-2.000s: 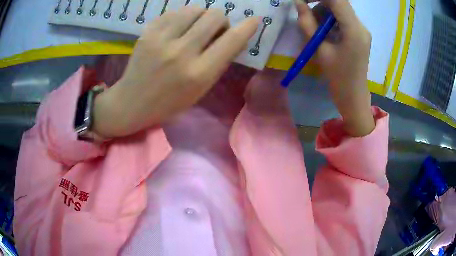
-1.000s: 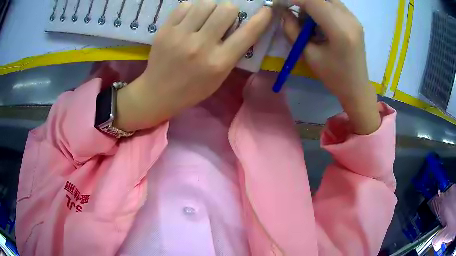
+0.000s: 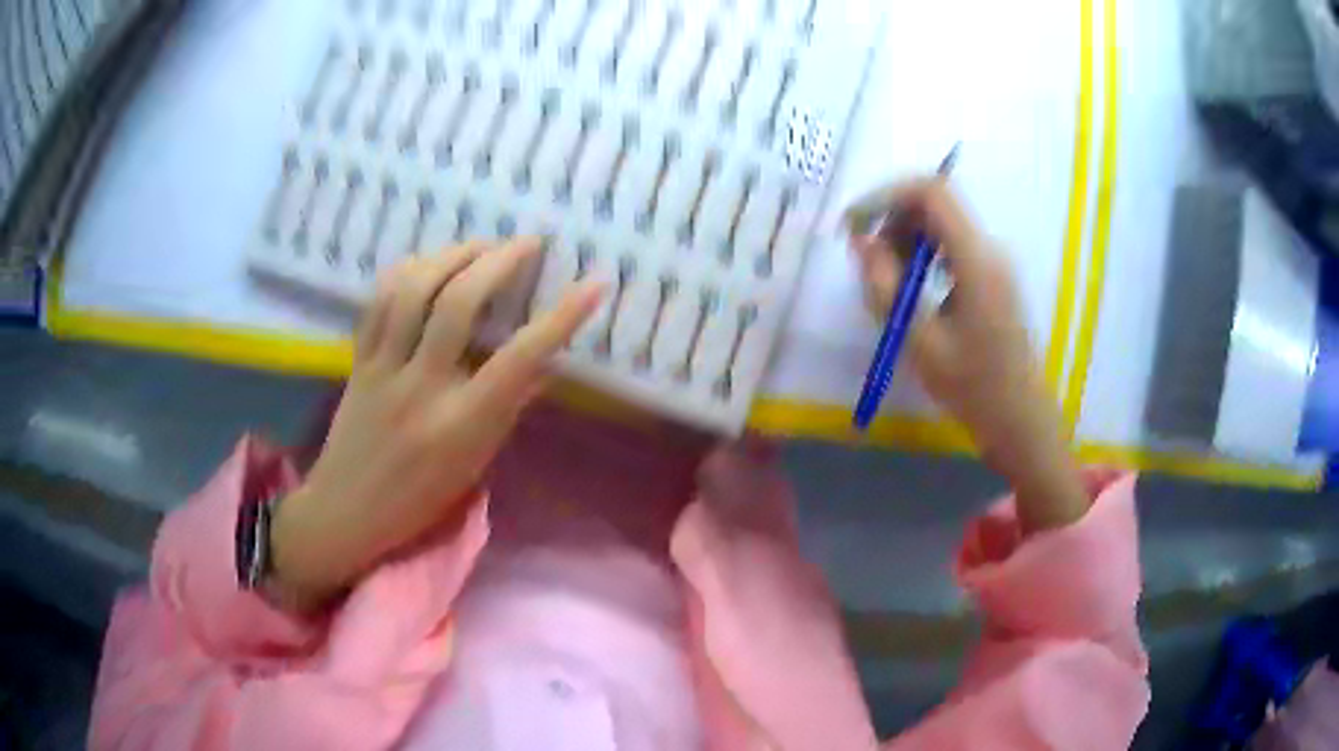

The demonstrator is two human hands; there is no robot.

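The off-white holding board (image 3: 705, 393) lies slightly tilted on the white bench top, its near edge by the yellow tape. It carries rows of small double-ended parts (image 3: 620, 311). My left hand (image 3: 441, 367) rests on the board's near edge with fingers spread, covering some parts; whether it grips the board is unclear. My right hand (image 3: 962, 316) is just right of the board and holds a blue pen (image 3: 899, 338), which points down toward the bench edge. Something small and blurred shows at its fingertips. The frame is motion-blurred.
A label (image 3: 809, 143) is at the board's right side. Stacked boards (image 3: 74, 118) stand at the far left. A grey ribbed stack (image 3: 1197, 316) is at the right. Yellow tape (image 3: 206, 341) runs along the near bench edge. A blue item (image 3: 1248, 675) shows at the lower right.
The view shows more of the bench and board now. My right hand, with the pen, has moved off the board to its right. My left hand sits farther left along the board.
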